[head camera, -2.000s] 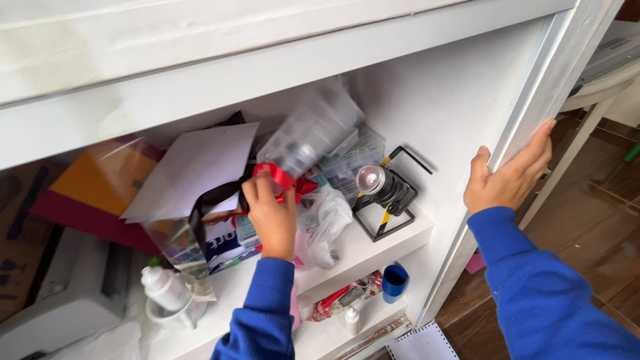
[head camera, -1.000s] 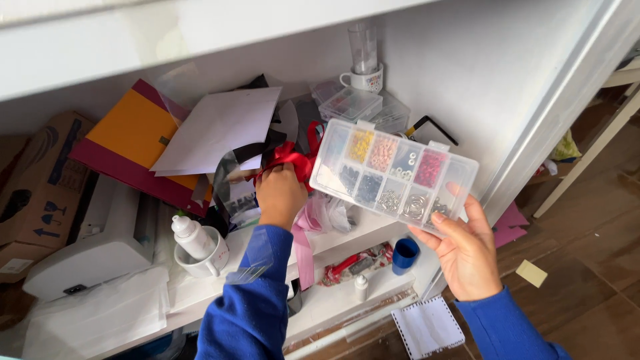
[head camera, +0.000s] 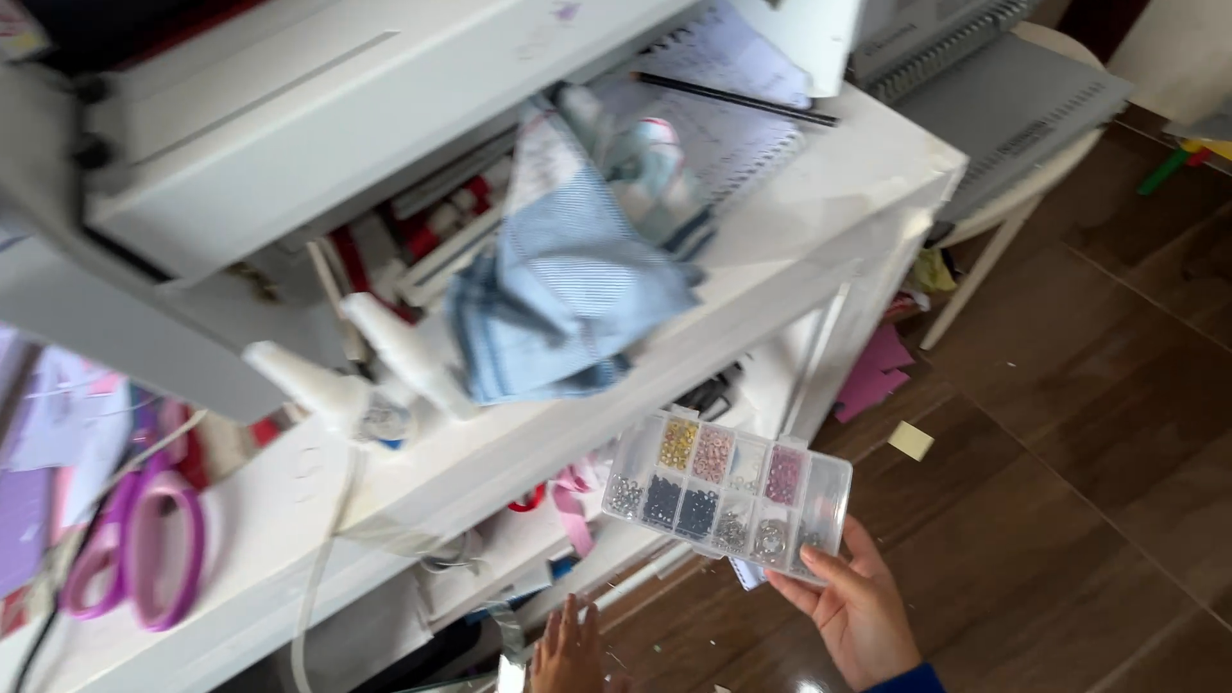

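My right hand (head camera: 852,602) holds a clear plastic compartment box (head camera: 729,491) by its right end, thumb on top. The box holds yellow, pink, magenta and dark beads and silver rings in separate compartments. At the bottom edge my left hand (head camera: 568,654) is partly cut off, fingers extended and slightly apart, with nothing seen in it. Close by it hangs a strip of clear plastic (head camera: 508,630). Pink ribbon (head camera: 572,510) lies on the shelf to the left of the box.
On the white tabletop (head camera: 760,255) lie a blue cloth (head camera: 577,269), white nozzle bottles (head camera: 318,390), purple-handled scissors (head camera: 164,549), a black pencil (head camera: 736,99) and spiral paper. At right stands a chair (head camera: 991,250) bearing a grey spiral-bound item (head camera: 1030,115). Paper scraps lie on the brown floor.
The right hand first rested on the cabinet's edge, then took the compartment box. The left hand has left the red ribbon on the shelf. The view has swung up to the tabletop.
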